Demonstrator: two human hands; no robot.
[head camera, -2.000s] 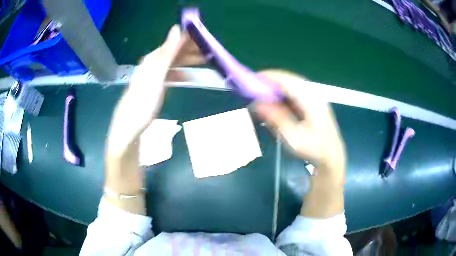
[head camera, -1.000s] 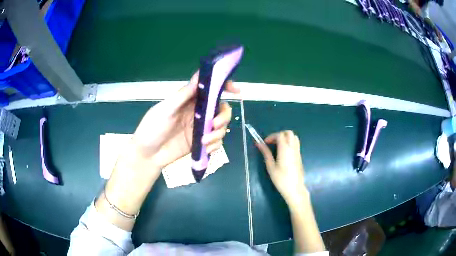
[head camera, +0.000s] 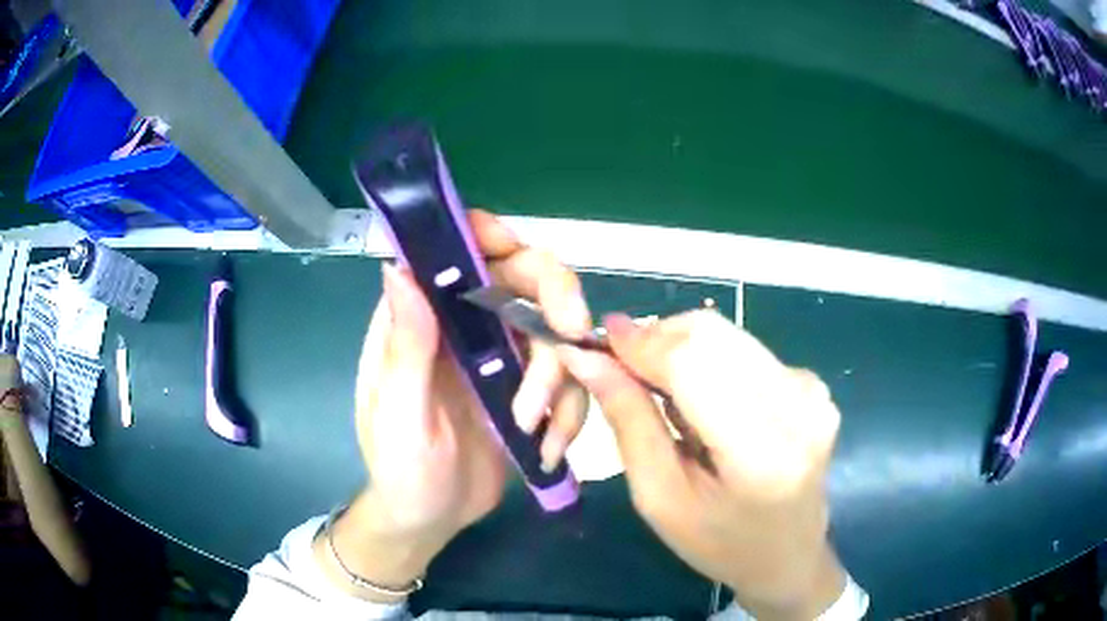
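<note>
A black-and-pink pen housing (head camera: 452, 261) is held tilted, its thick rounded end up and left, with the black strip and two pale side buttons facing up. My left hand (head camera: 425, 412) is bare and grips it from below and both sides. My right hand (head camera: 716, 425) is bare and holds a craft knife (head camera: 522, 318) like a pencil. The blade tip is at the black strip between the two buttons; whether it touches cannot be told. The housing's narrow end is at the lower right. A white paper piece (head camera: 599, 449) shows partly between the hands.
One housing (head camera: 216, 364) lies at left, two (head camera: 1029, 400) at right. A blue bin (head camera: 146, 194) and grey post (head camera: 200, 115) stand upper left, beside the pale rail (head camera: 656, 249) and green belt. Printed sheets (head camera: 75, 364), a pale stick (head camera: 124, 382) and another person's arm (head camera: 43, 485) are far left.
The housing has turned so its black strip and buttons face up. My right hand has lifted the knife from the bench and moved its blade to the housing.
</note>
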